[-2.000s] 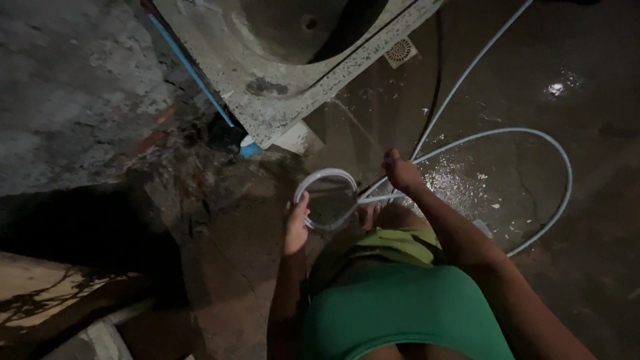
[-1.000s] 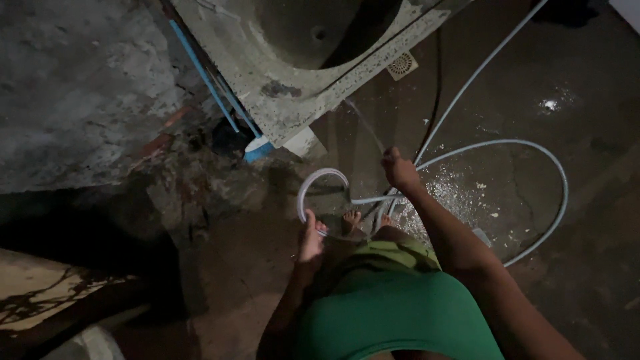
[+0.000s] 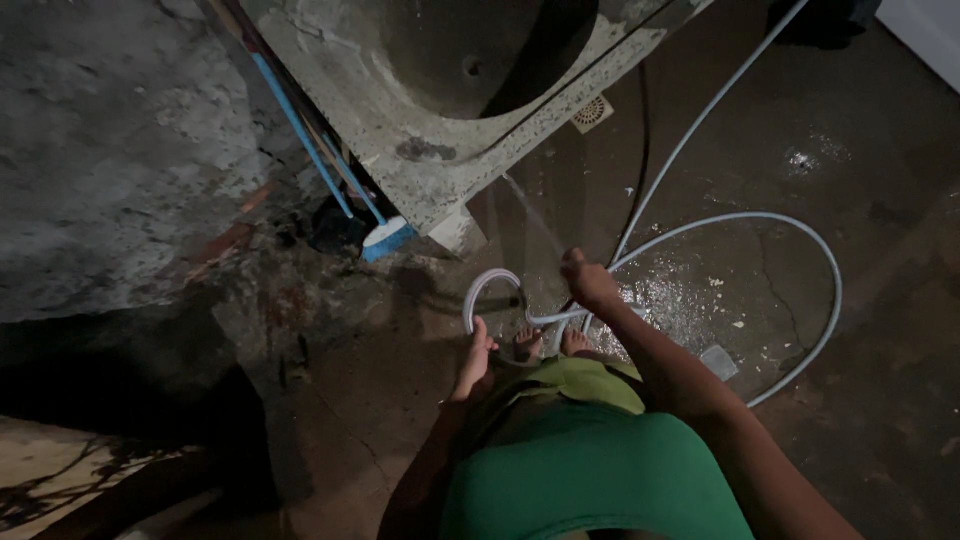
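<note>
A pale flexible hose (image 3: 838,285) loops over the wet floor on the right and crosses in front of my bare feet. My left hand (image 3: 477,355) grips a bent part of it, which arcs up and over between that hand and my feet. My right hand (image 3: 589,281) is closed, with a thin stream of water (image 3: 534,212) running from it toward the corner of the stone sink (image 3: 420,150). The hose end inside the right fist is hidden by the fingers.
Blue-handled brooms, one with a blue-bristled head (image 3: 388,238), lean between the sink and the rough wall (image 3: 135,150). A square floor drain (image 3: 592,113) lies beside the sink. A dark hose (image 3: 645,142) and a small clear plastic piece (image 3: 719,363) are on the floor.
The hose part at my left hand has gone from a nearly closed ring to an open arc. A water stream from my right hand shows more clearly. The view has shifted slightly.
</note>
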